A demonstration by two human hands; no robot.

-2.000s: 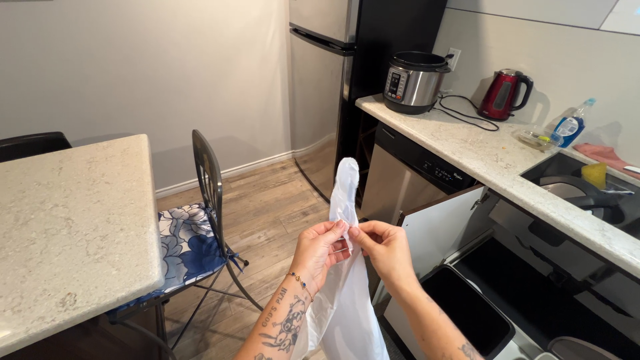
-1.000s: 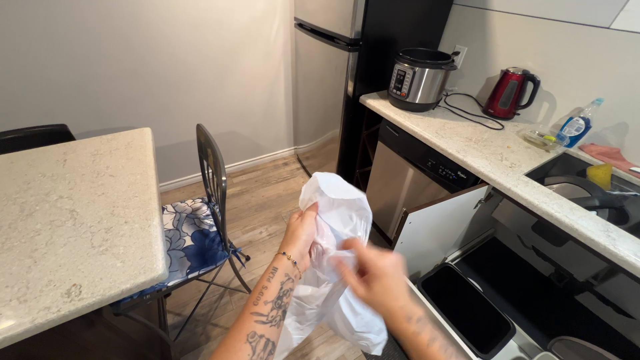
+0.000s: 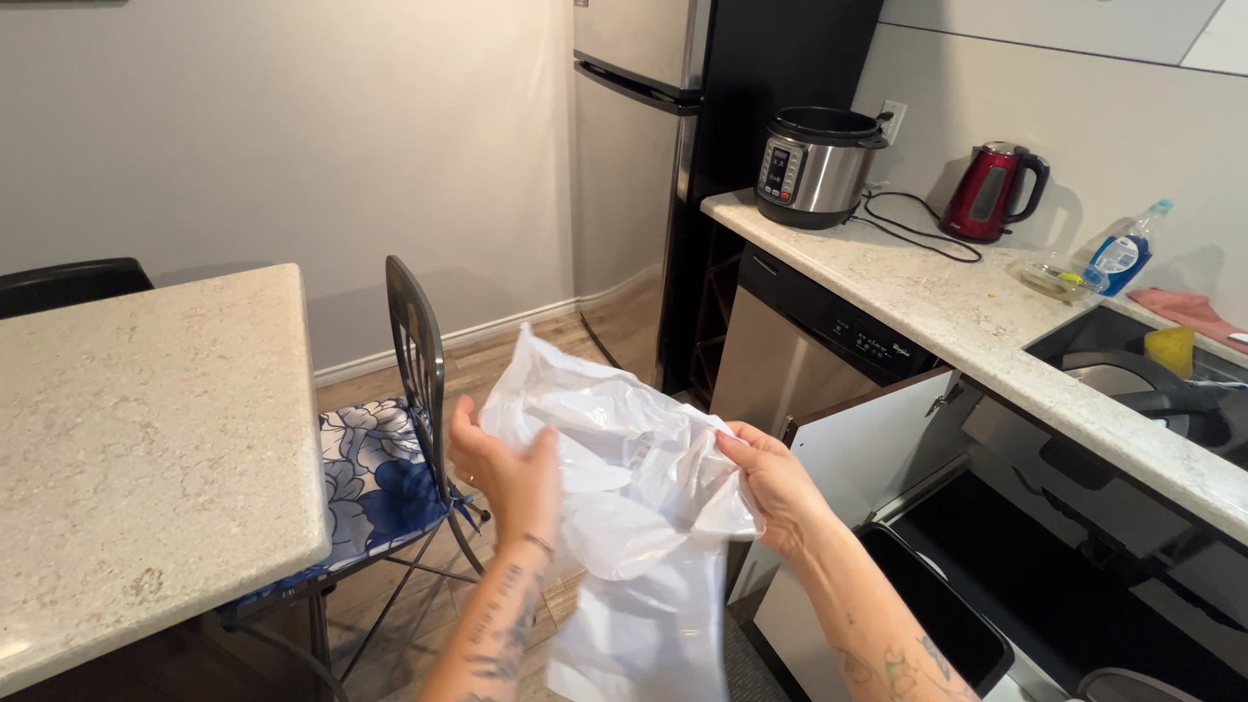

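Note:
A white plastic bag (image 3: 624, 487) hangs between my hands, its mouth spread wide and its lower part trailing down. My left hand (image 3: 512, 468) is at the bag's left side, thumb and fingers apart around the film; its fingertips are partly hidden and blurred. My right hand (image 3: 775, 478) pinches the bag's right edge between thumb and fingers. Below and right of my right hand, a black bin (image 3: 936, 604) stands inside the cabinet under the sink, whose white door (image 3: 868, 458) is swung open.
To the left are a stone-topped table (image 3: 156, 439) and a chair with a floral cushion (image 3: 375, 483). A multicooker (image 3: 819, 166), red kettle (image 3: 993, 193) and dish soap bottle (image 3: 1126, 252) stand on the counter (image 3: 877, 278). Pans lie in the sink (image 3: 1082, 341); a dishwasher (image 3: 799, 361) sits below the counter.
The bag was bunched narrow between my fingers two seconds ago; it now spreads wide at the top. My hands have moved apart, each at one side of it.

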